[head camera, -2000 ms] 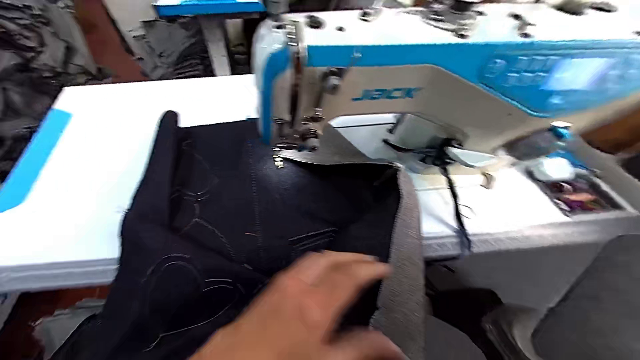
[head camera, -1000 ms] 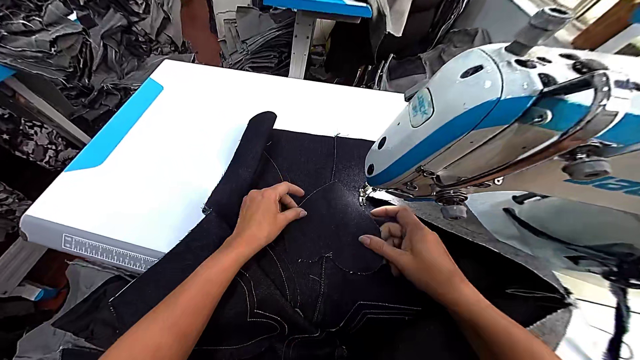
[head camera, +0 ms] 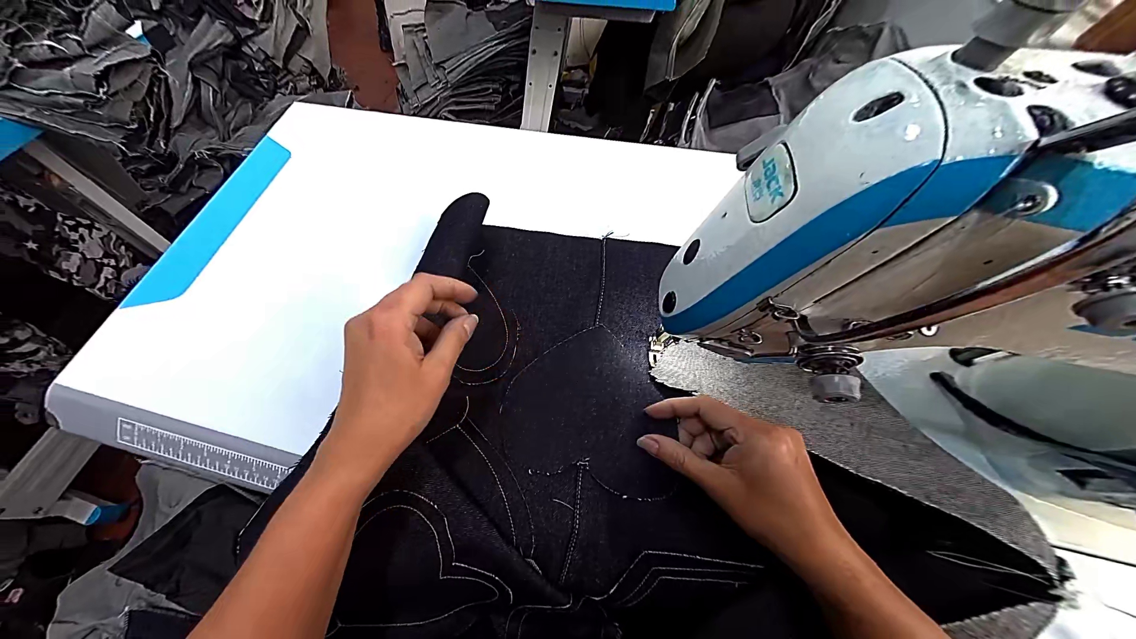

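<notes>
A dark denim garment piece [head camera: 568,382] with pale curved topstitching lies over the sewing table and hangs past its front edge. Its right edge meets the presser foot [head camera: 657,348] of a white and blue Jack sewing machine [head camera: 825,169]. My left hand [head camera: 399,364] is over the left part of the denim, thumb and forefinger slightly apart. My right hand [head camera: 737,453] is at the denim just below the presser foot, finger and thumb tips close to the cloth; whether they pinch it I cannot tell. A grey underside of fabric [head camera: 799,399] shows beside the foot.
The white table [head camera: 257,311] has a ruler strip [head camera: 204,451] along its front edge and a blue side panel [head camera: 217,231]. Heaps of grey cloth [head camera: 169,98] lie behind and left. A metal table leg [head camera: 541,71] stands beyond the far edge.
Two seconds ago one blurred hand was over the denim; a second ago both hands were on it. Since then my left hand has lifted a little off the cloth. The view has shifted strongly since the first frame.
</notes>
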